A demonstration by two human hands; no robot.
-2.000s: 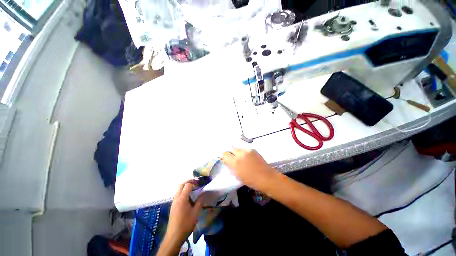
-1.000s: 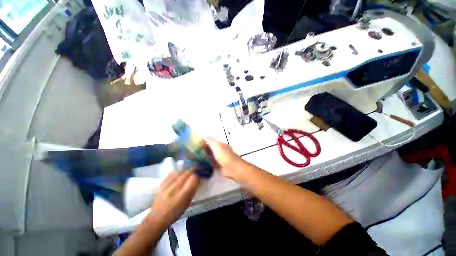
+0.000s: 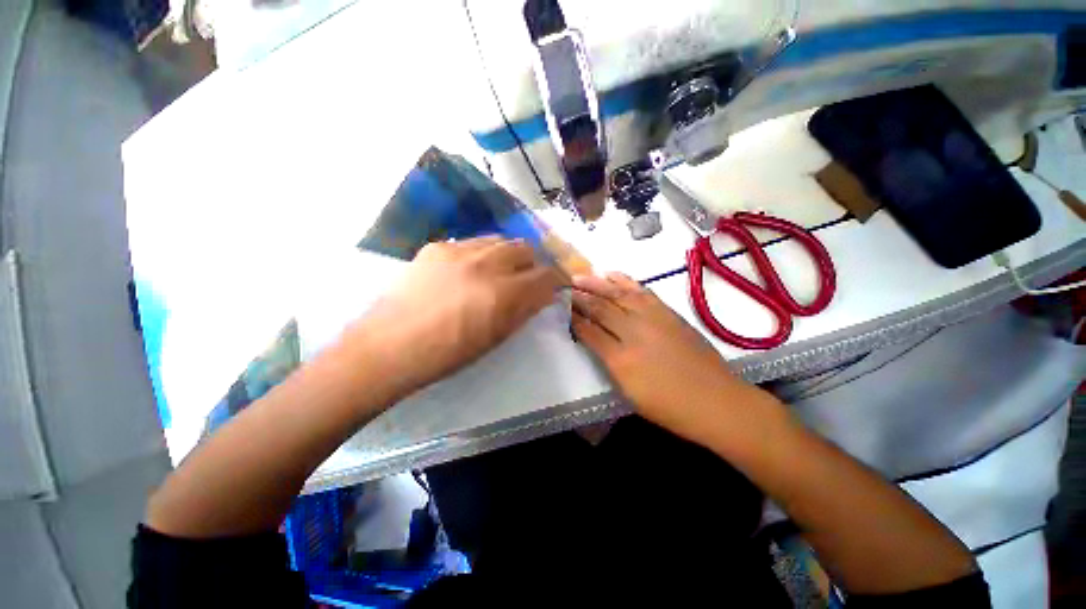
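A plaid fabric piece (image 3: 435, 205) in blue, dark and tan lies on the white table, left of the needle area. Its right end reaches close to the presser foot (image 3: 587, 202). My left hand (image 3: 482, 292) presses on the fabric from above, slightly blurred. My right hand (image 3: 631, 327) lies flat at the fabric's right edge, fingertips close to the left hand's. Another plaid part (image 3: 264, 371) shows beyond my left forearm. White fabric near the hands blends into the table.
Red-handled scissors (image 3: 762, 280) lie right of the needle. A black smartphone (image 3: 929, 173) and a brown tab (image 3: 846, 190) lie farther right. A blue basket (image 3: 345, 559) is below the table's front edge (image 3: 476, 443).
The plaid fabric has moved from the table's front left onto the table near the needle, with both hands now on it. The view has come closer to the machine.
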